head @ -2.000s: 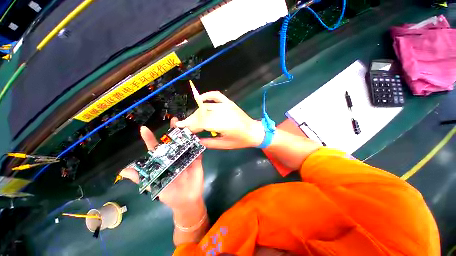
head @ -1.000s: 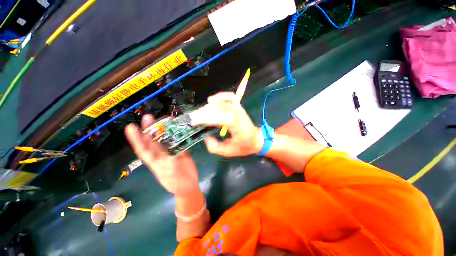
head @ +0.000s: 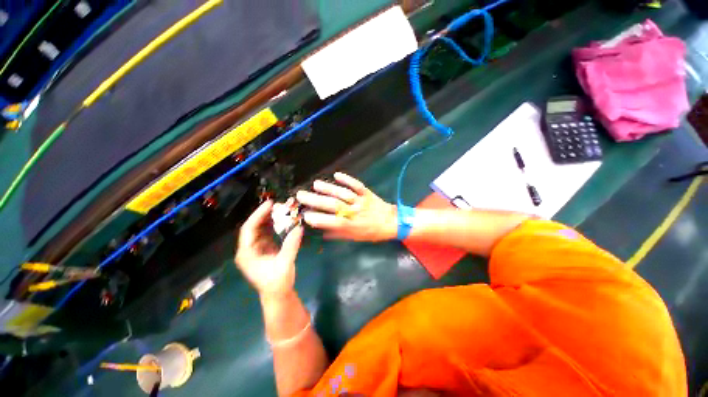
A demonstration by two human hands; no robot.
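A circuit board (head: pixel 287 219) shows as a small white and dark shape, partly hidden and blurred, between the hands. My left hand (head: pixel 268 250) grips it between thumb and fingers from the left and below. My right hand (head: pixel 351 212), with a blue strap on the wrist, is back-up with its fingers stretched left. Its fingertips are at the board's right side; whether they grip it is unclear. No pointed tool is visible in the right hand.
Dark boards lie in the recess beyond the yellow label (head: pixel 203 161). A cup (head: pixel 177 366) with a stick and a yellow-tipped part (head: pixel 196 295) are at lower left. A clipboard (head: pixel 497 167), calculator (head: pixel 572 130), red-orange card (head: pixel 435 246) and pink cloth (head: pixel 633 81) are at right.
The board has turned from a broad view to a small, mostly hidden shape. The pointed yellow tool no longer shows in my right hand. My left hand has closed around the board.
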